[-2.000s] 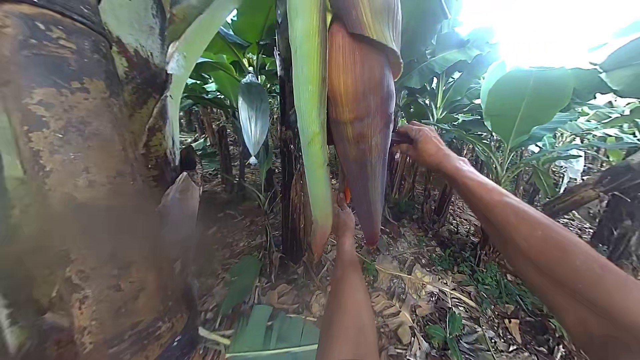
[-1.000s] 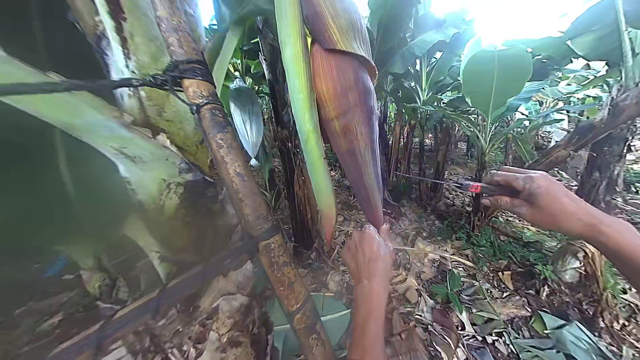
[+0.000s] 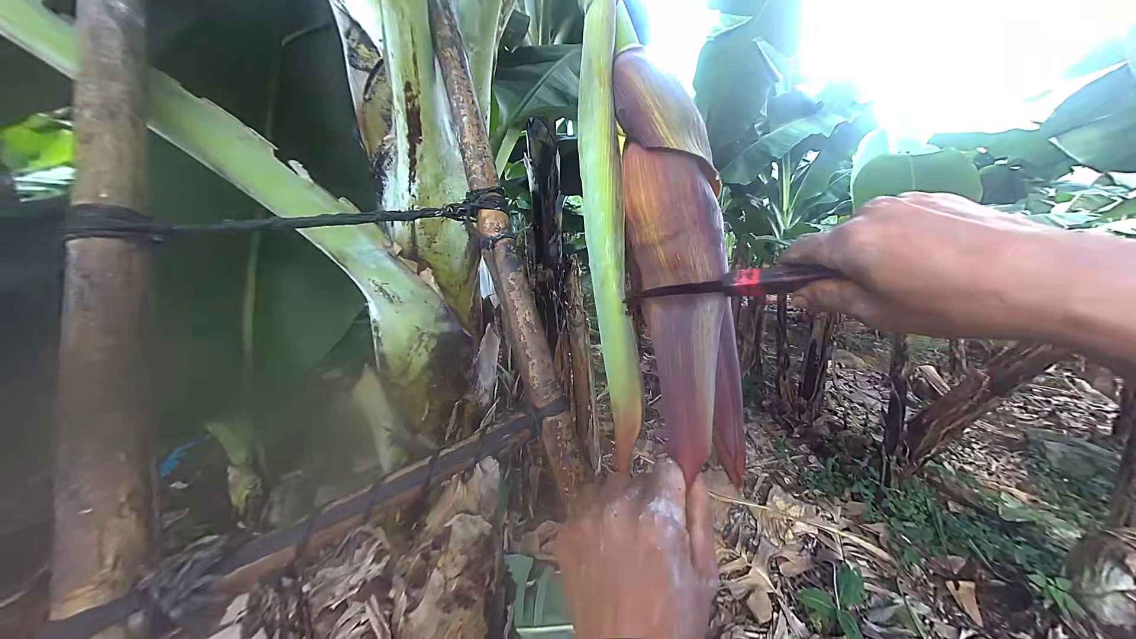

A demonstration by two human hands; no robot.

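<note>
A purple-red banana blossom (image 3: 679, 213) hangs at centre, its lower bracts parted into separate tips. Beside it on the left hangs a long green bract (image 3: 603, 222) with a reddish tip. My right hand (image 3: 887, 262) grips the dark handle of a knife (image 3: 688, 288), which has a red band; the thin blade lies across the blossom's middle, its tip near the green bract. My left hand (image 3: 635, 550), blurred, is at the bottom by the blossom's lower tips; whether its fingers grip a bract is hard to tell.
Poles (image 3: 524, 311) lashed with black cord (image 3: 311, 222) stand left of the blossom, with a thick upright pole (image 3: 102, 355) at the far left. A banana pseudostem (image 3: 426, 160) rises behind them. Dry leaves (image 3: 772, 568) cover the ground; a leaning trunk (image 3: 967, 399) is at right.
The knife in my right hand has moved left from beside the blossom to across it. The blossom's lower bracts now hang apart. The view has shifted, showing more poles.
</note>
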